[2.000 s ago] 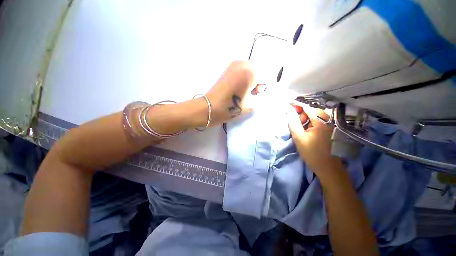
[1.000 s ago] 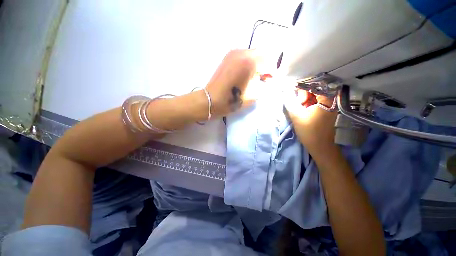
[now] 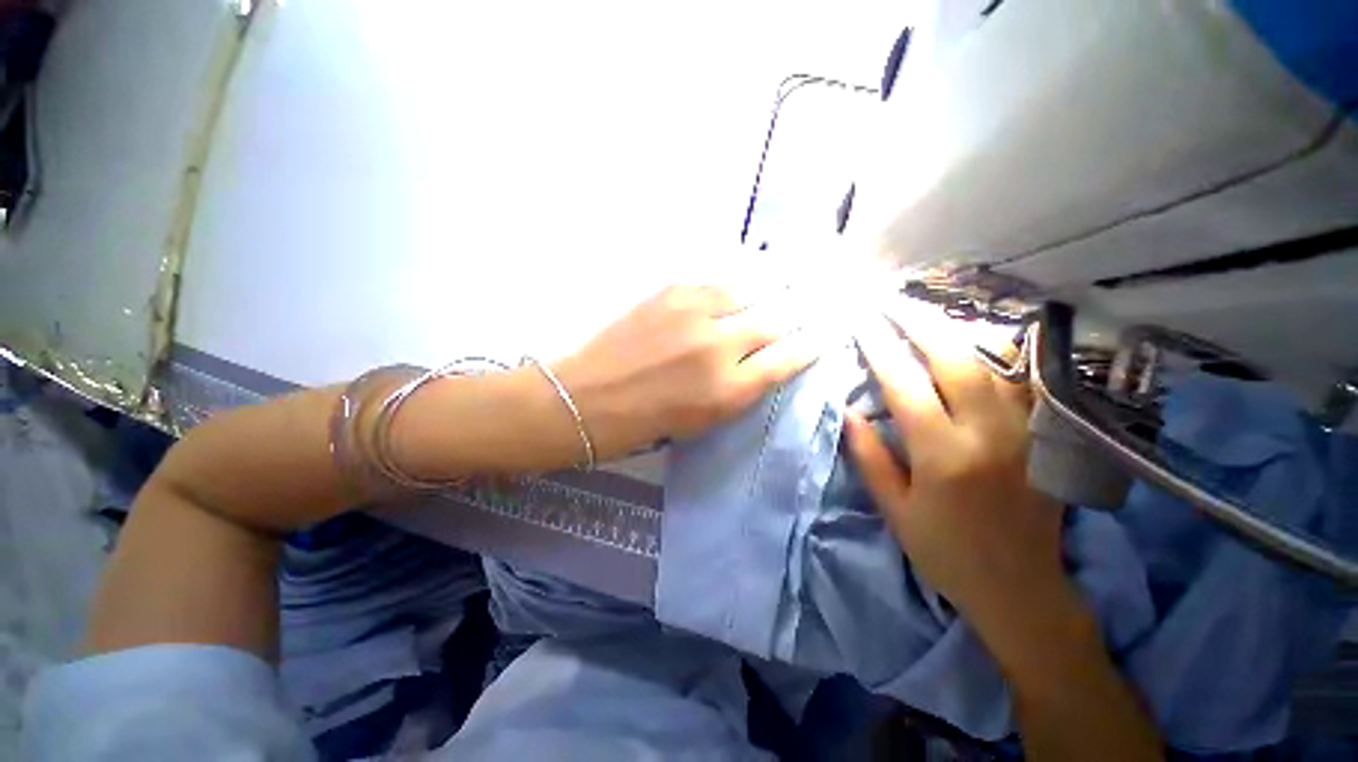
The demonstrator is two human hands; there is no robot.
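Light-blue cloth [image 3: 745, 521] lies over the table's front edge, with a flat folded band running up to the needle area and loose folds to its right. My left hand [image 3: 700, 357] lies on the upper left of the band, fingers stretched toward the needle. My right hand [image 3: 953, 447] lies on the cloth to the right, fingers spread and pointing at the needle area. Both hands' fingertips are lost in glare, so a grip cannot be made out. The white sewing machine head [image 3: 1102, 134] is above right. Needle and foot are hidden by glare.
A grey ruler strip [image 3: 574, 514] runs along the front edge of the white table [image 3: 373, 194]. A grey tube [image 3: 1177, 484] curves at the right, beside a grey block [image 3: 1075, 459]. More blue cloth [image 3: 596, 700] lies below the table edge.
My left hand has come down from a raised, curled pose and lies flatter on the cloth. My right hand's fingers have spread out. The red spots near the fingertips no longer show.
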